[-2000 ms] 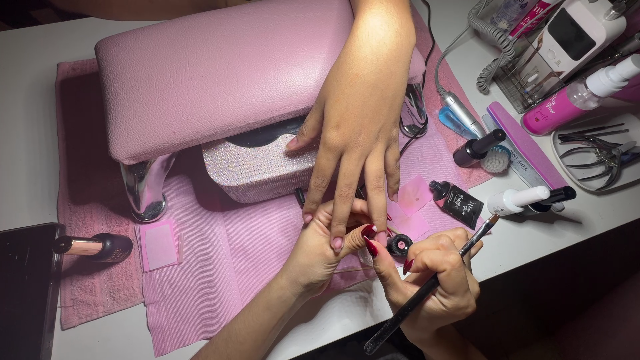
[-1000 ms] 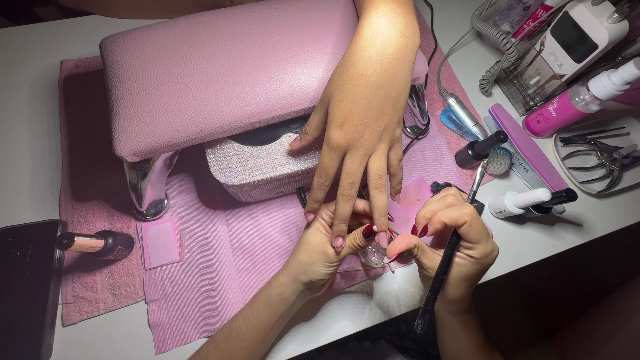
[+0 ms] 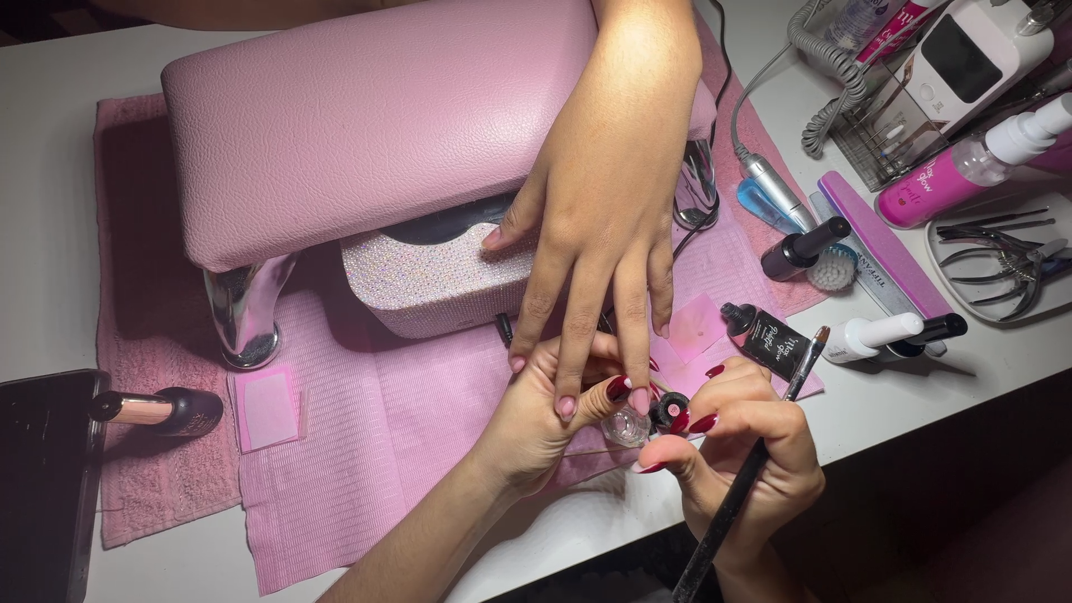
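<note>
Another person's hand (image 3: 603, 226) reaches down from the top, palm down, past a pink padded armrest (image 3: 377, 126). My left hand (image 3: 536, 410) grips one of its fingers near the tip, my thumb beside the pink nail. In my right hand (image 3: 745, 452) is a thin black-handled nail brush (image 3: 729, 511), its bristles pointing up and right. My right thumb and fingertips are just right of the held finger. Below the held fingertip are a small clear glass dish (image 3: 626, 427) and a small black container (image 3: 672, 409). A black gel tube (image 3: 769, 339) lies uncapped above my right hand.
A rhinestone-covered nail lamp (image 3: 435, 280) sits under the armrest. Dark polish bottles (image 3: 783, 258), a white bottle (image 3: 871, 335), a nail file (image 3: 883, 243), an electric file handpiece (image 3: 775, 191) and a tray of nippers (image 3: 997, 310) are at the right. A polish bottle (image 3: 188, 410) stands left, by a dark device (image 3: 50, 486).
The brush in my right hand has changed its tilt between frames. The gel tube, hidden behind my right hand one second ago, shows again. My left hand stays on the other person's fingers.
</note>
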